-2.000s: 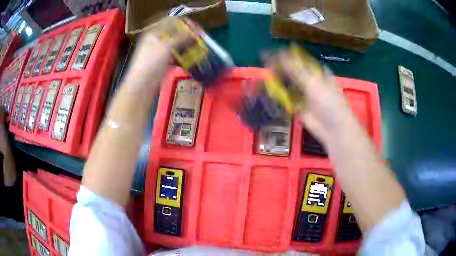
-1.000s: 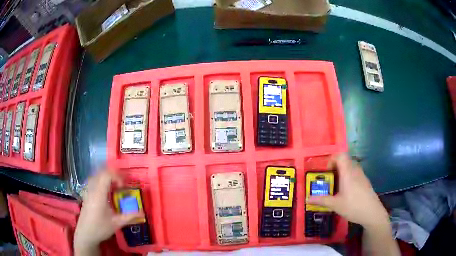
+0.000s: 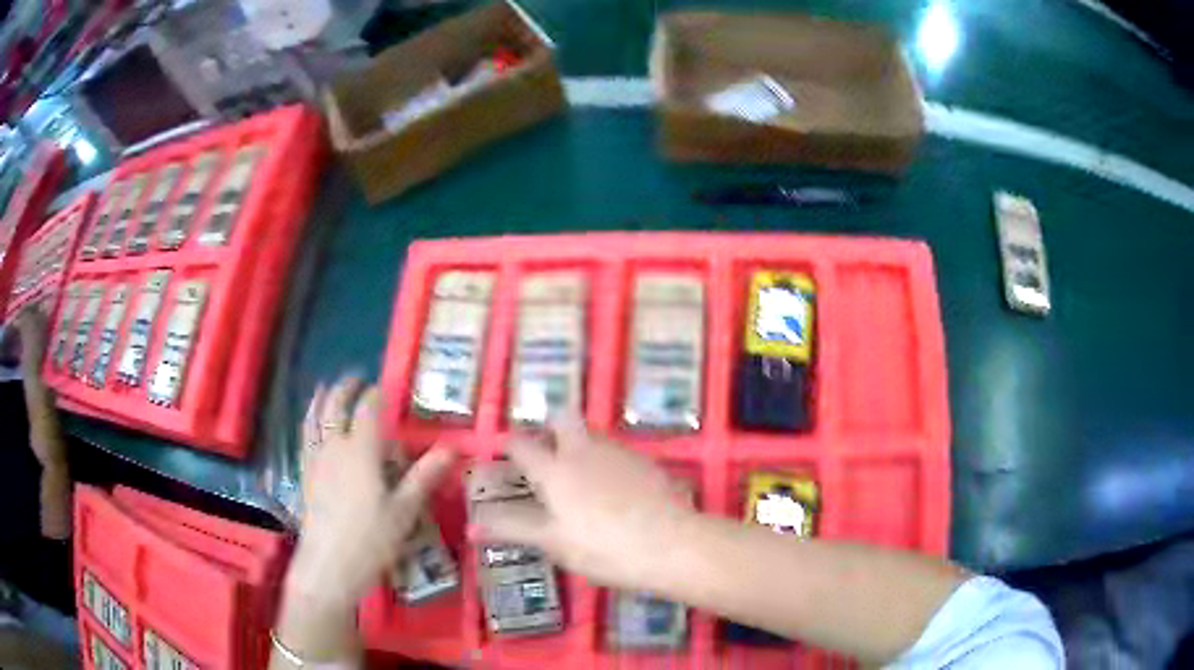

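A red tray (image 3: pixel 932 445) lies in front of me. My left hand (image 3: pixel 347 491) is over its front-left pocket, fingers spread. A keypad phone (image 3: pixel 426 569) lies tilted there, back up, its top partly hidden by my thumb. My right hand (image 3: pixel 576 504) is shut on the upper part of another phone (image 3: pixel 521 596), back up in the second front pocket. Three beige phone backs (image 3: pixel 452 347) fill the rear-left pockets. A phone with a yellow surround (image 3: pixel 779 347) lies face up in the fourth rear pocket, another (image 3: pixel 782 504) in front of it. My right forearm covers part of the front row.
Two open cardboard boxes, left (image 3: pixel 445 111) and right (image 3: pixel 799 131), stand behind the tray. A dark pen (image 3: pixel 786 196) lies before the right box. A loose phone (image 3: pixel 1021 255) lies back up on the green bench (image 3: pixel 1074 432). Stacked trays (image 3: pixel 269 282) with phones are at left.
My right hand has moved left from the front-right pocket, where no phone now shows, to the second front pocket. The phone by my left hand is now back up. The view has shifted.
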